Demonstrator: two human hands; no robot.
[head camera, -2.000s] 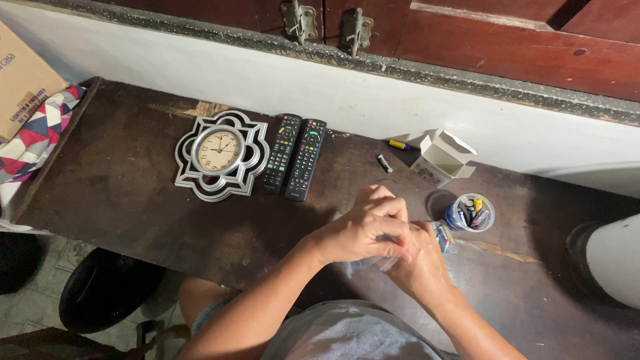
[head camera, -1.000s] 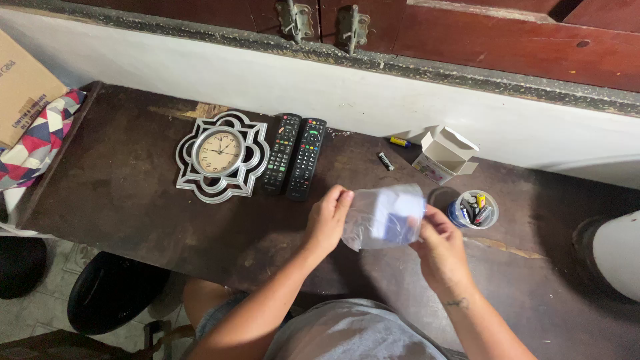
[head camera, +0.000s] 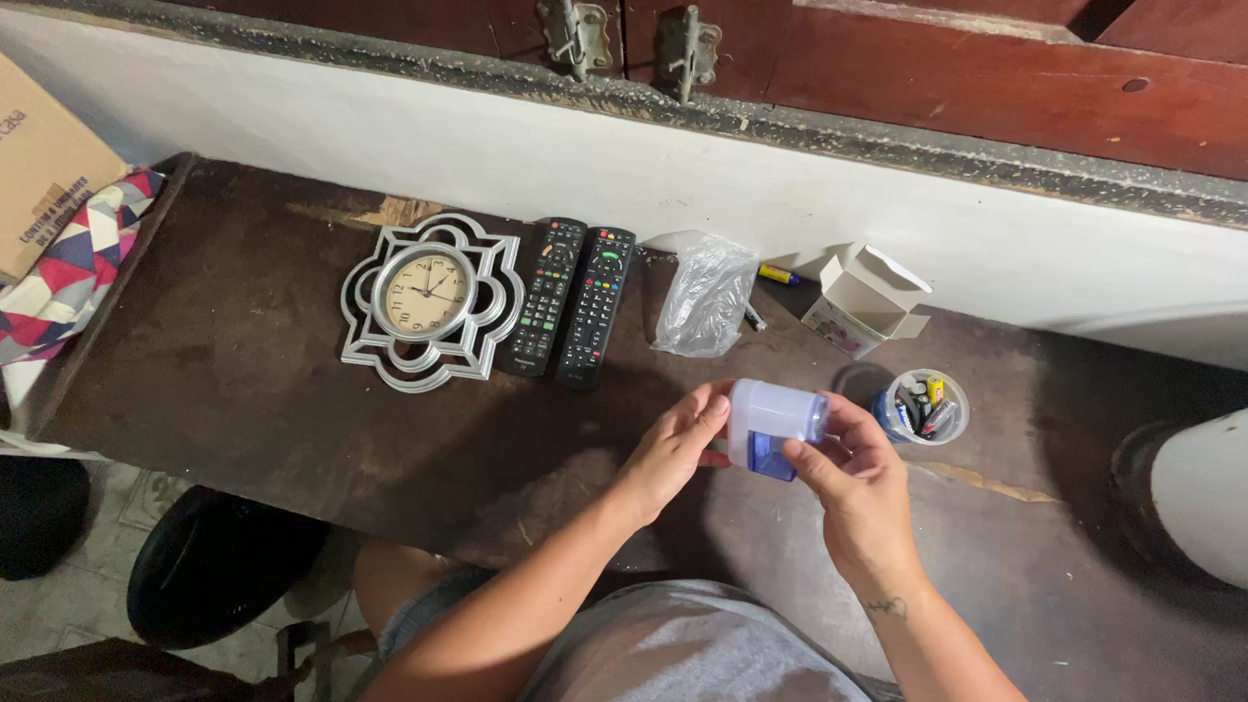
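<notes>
Between my two hands is a small white and translucent blue plastic device (head camera: 777, 421), its kind not certain. My left hand (head camera: 678, 444) grips its pale left end, while my right hand (head camera: 850, 468) holds the blue right end with thumb and fingers. Beyond it lies a crumpled clear plastic bag (head camera: 704, 297). A yellow and blue battery (head camera: 779, 275) and a silver and dark battery (head camera: 755, 318) lie beside the bag. An open small cardboard box (head camera: 858, 310) stands right of them. Just right of my right hand is a clear round tub (head camera: 960, 429) of several batteries.
Two black remote controls (head camera: 544, 302) lie side by side on the dark wooden table (head camera: 292, 429), next to a silver-framed clock (head camera: 426, 291). A large cardboard box (head camera: 49, 175) and patterned cloth (head camera: 73, 268) are at the left. A white cylindrical object (head camera: 1204, 492) stands at the right edge.
The clear bag was between my hands a second ago and now lies on the table by the batteries. The white and blue device is now plainly visible in both hands.
</notes>
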